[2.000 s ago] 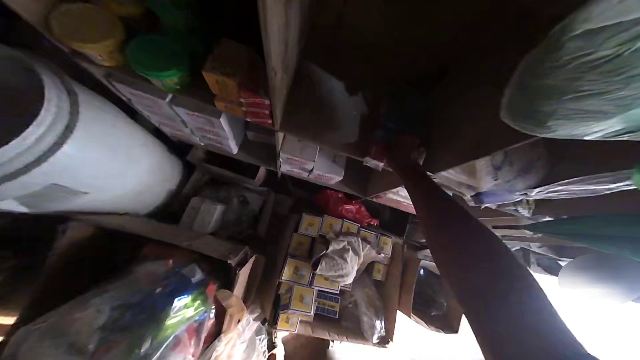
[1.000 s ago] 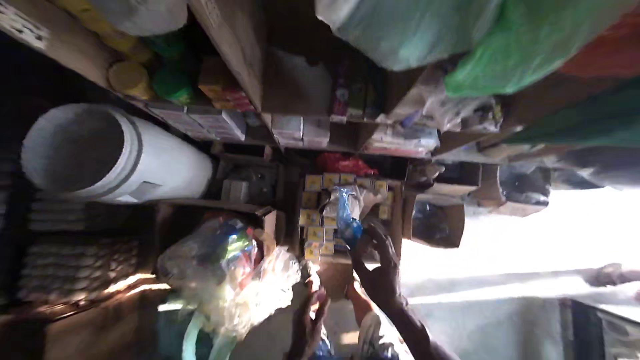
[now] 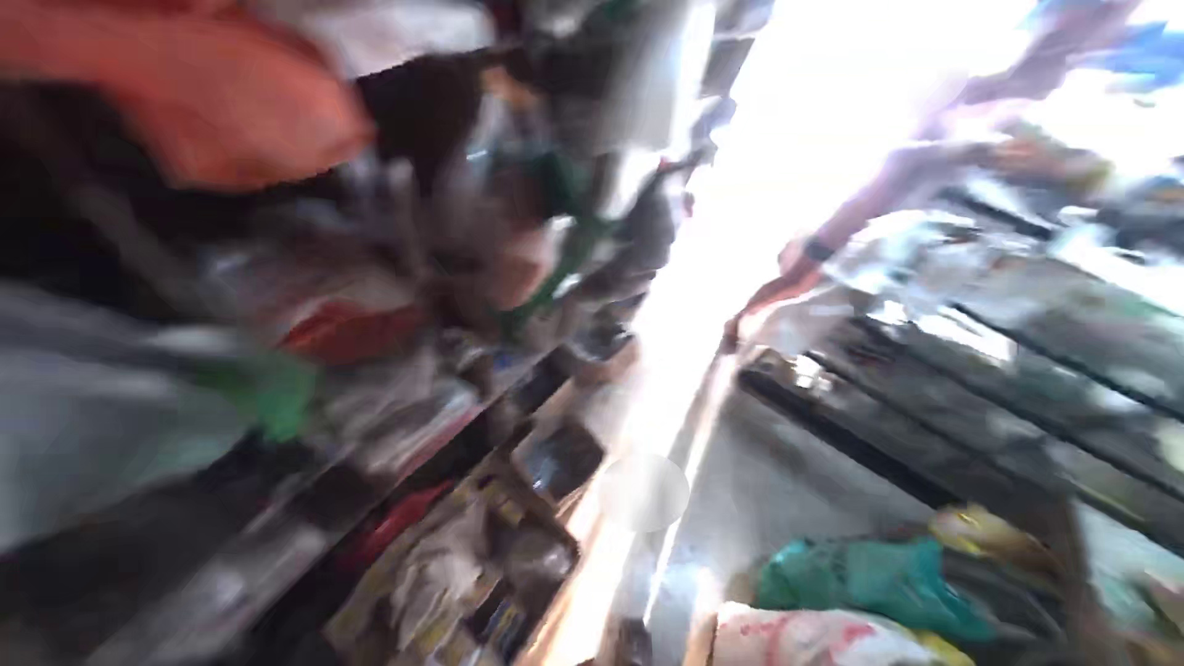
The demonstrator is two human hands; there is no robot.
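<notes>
Neither my left hand nor my right hand can be made out in this heavily blurred view. At the lower left stands an open cardboard box (image 3: 571, 534) holding small yellow and dark blue packets (image 3: 499, 615), with a crumpled pale plastic bag (image 3: 439, 573) on them. Red plastic (image 3: 407, 518) lies along its left side. Another person's forearm with a dark wristband (image 3: 819, 250) reaches in from the upper right; their hand (image 3: 763, 301) is by the counter's edge, and whether it holds anything is unclear.
Shelves with bagged goods fill the left, under a hanging orange-red bag (image 3: 250, 102). A smaller box with dark contents (image 3: 560, 458) sits beside the packet box. Dark bars (image 3: 860, 444) cross the right side. A teal plastic bag (image 3: 869, 583) and a white-and-red bag (image 3: 805, 638) lie lower right.
The view has swung far toward the bright opening. Both my hands, seen by the packet box one second ago with a blue item near the right one, are out of sight.
</notes>
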